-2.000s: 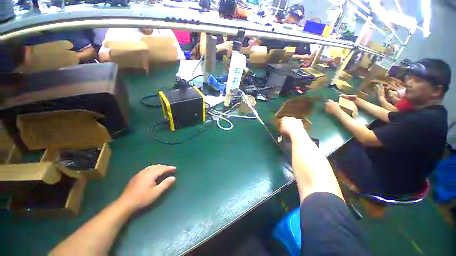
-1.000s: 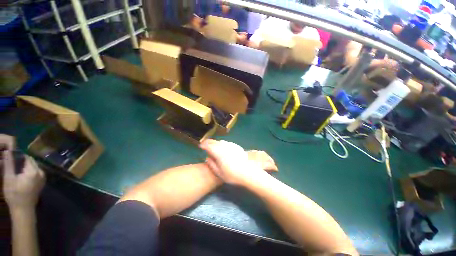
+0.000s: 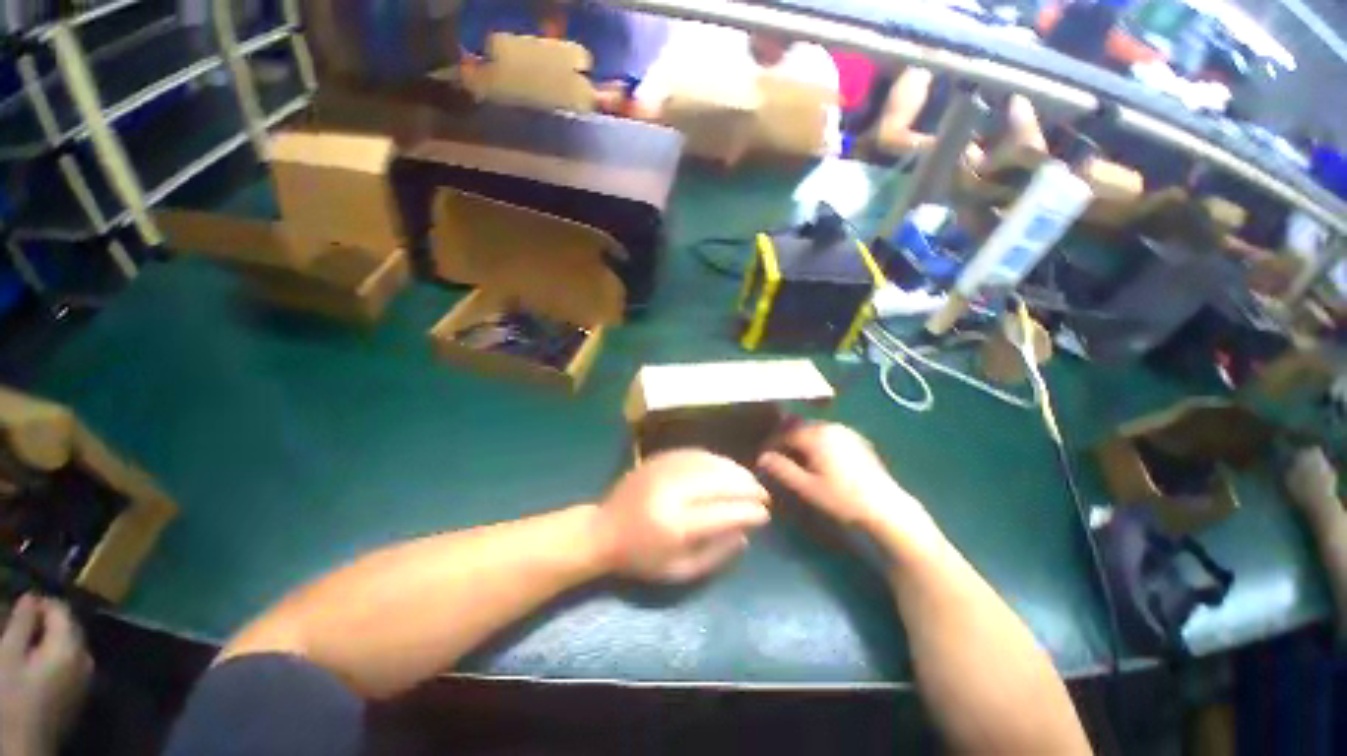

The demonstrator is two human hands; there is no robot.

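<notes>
A small brown mailer box [image 3: 724,387] sits on the green bench in front of me, its lid partly raised and its inside dark. My left hand [image 3: 687,517] is at the box's near left side, fingers curled towards it. My right hand [image 3: 830,470] is at its near right side, fingertips at the edge. The hands hide the front of the box, and blur hides what the fingers touch. I cannot tell the contents.
An open mailer box with dark cables [image 3: 517,343] stands behind left, before a large dark case [image 3: 554,170]. A black unit with yellow edges [image 3: 810,293] and a white cable [image 3: 904,387] stand behind right. Another person's hand [image 3: 42,665] is at lower left; black strapped item [image 3: 1160,569] at right.
The mailer box that was beside the cable box is now in front of me. My crossed arms have uncrossed, with both hands at that box. The view has shifted.
</notes>
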